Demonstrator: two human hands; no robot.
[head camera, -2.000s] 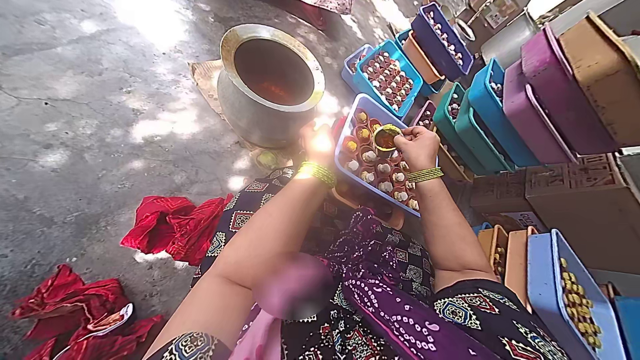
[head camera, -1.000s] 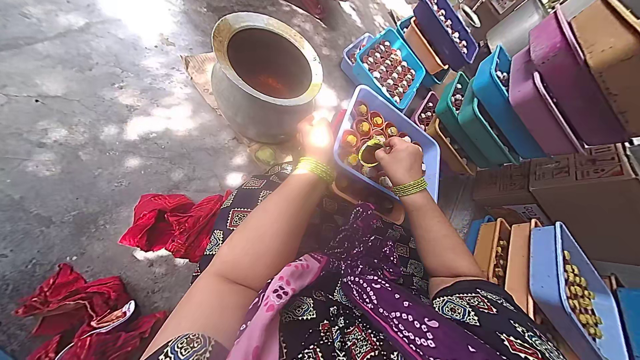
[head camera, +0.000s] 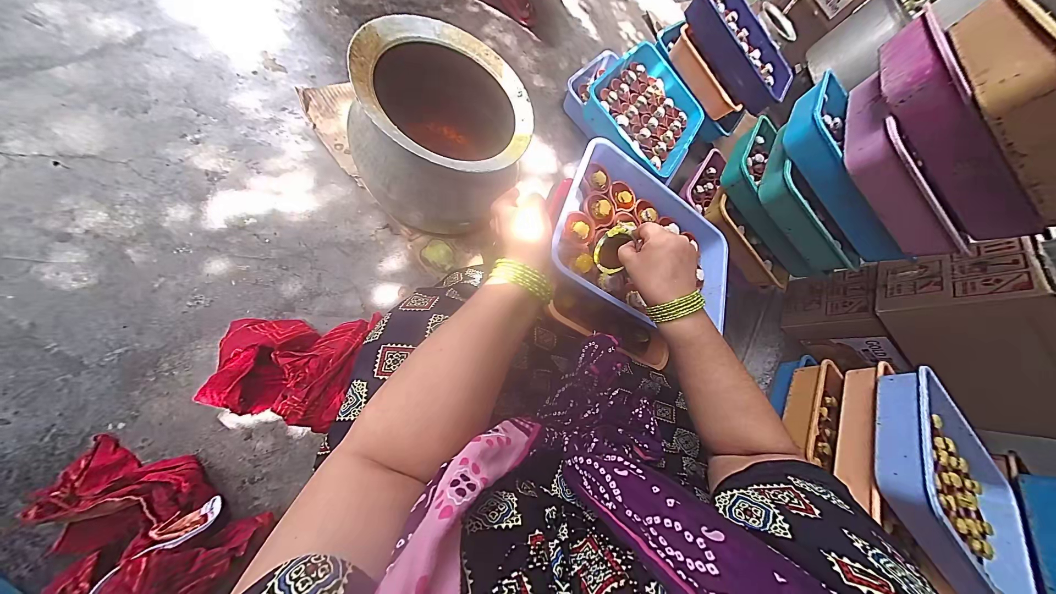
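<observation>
A light-blue plastic tray (head camera: 716, 272) rests tilted at my lap, holding rows of small red-brown cups (head camera: 601, 208), several with yellow material on top and others with whitish tops. My right hand (head camera: 660, 262) is over the tray, its fingers pinching the rim of a small round ring-like container (head camera: 613, 249), green-yellow at the edge and dark inside. My left hand (head camera: 524, 223) is at the tray's left side, washed out by bright sunlight; a bit of red shows beside it. Whether its fingers grip the tray cannot be told.
A large metal pot (head camera: 412, 186) stands on cardboard (head camera: 326, 124) beyond my left hand. Red cloths (head camera: 289, 371) lie on the floor at left. Stacked coloured trays (head camera: 907, 181) and cardboard boxes (head camera: 957, 313) line the right; a blue tray (head camera: 899, 445) holds yellow-topped pieces.
More cups in the tray show yellow tops than two seconds ago, when more were whitish. My right hand with the round container has moved left and down within the tray.
</observation>
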